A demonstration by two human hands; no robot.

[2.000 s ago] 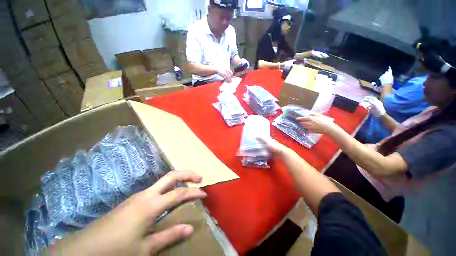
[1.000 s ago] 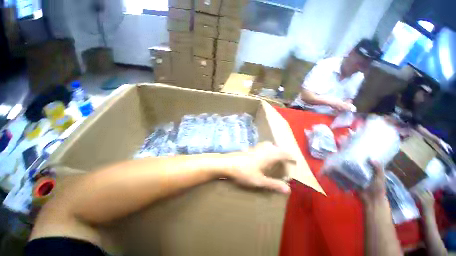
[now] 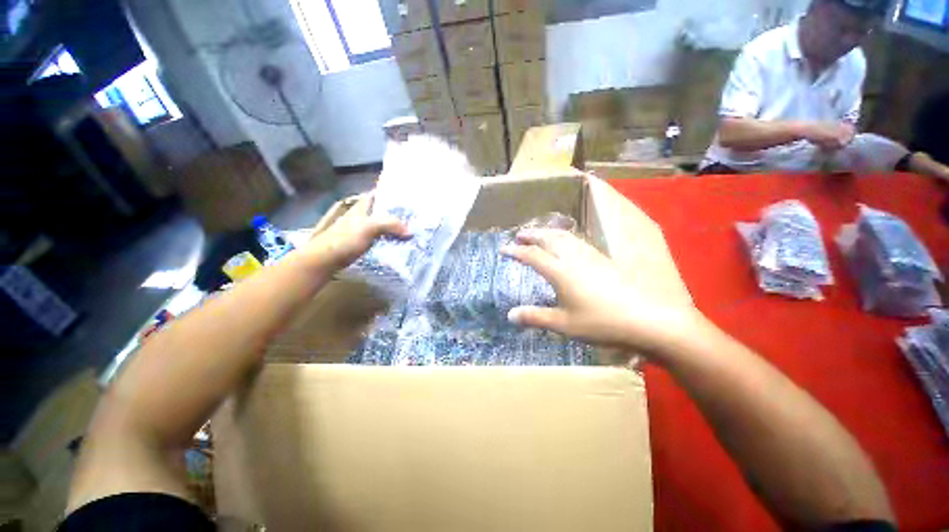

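Note:
A large open brown carton (image 3: 447,447) stands in front of me with rows of bubble-bagged units (image 3: 484,281) standing inside. My left hand (image 3: 359,237) is over the carton's left side and grips pale bubble-bagged units (image 3: 427,197), held tilted above the row. My right hand (image 3: 583,286) is spread, fingers apart, over the right part of the rows. Whether its fingertips touch the units, I cannot tell. Both hands are bare.
The red table (image 3: 718,405) is on the right, with stacks of bubble-bagged units (image 3: 788,249) on it. A person in a white shirt (image 3: 786,94) sits behind it. A standing fan (image 3: 273,88) and stacked cartons (image 3: 473,73) are at the back. A blue-capped bottle (image 3: 268,237) is at the left.
My view has turned left. The bagged units that were in my right hand over the table are now in my left hand above the carton. My right hand has moved over the carton, empty.

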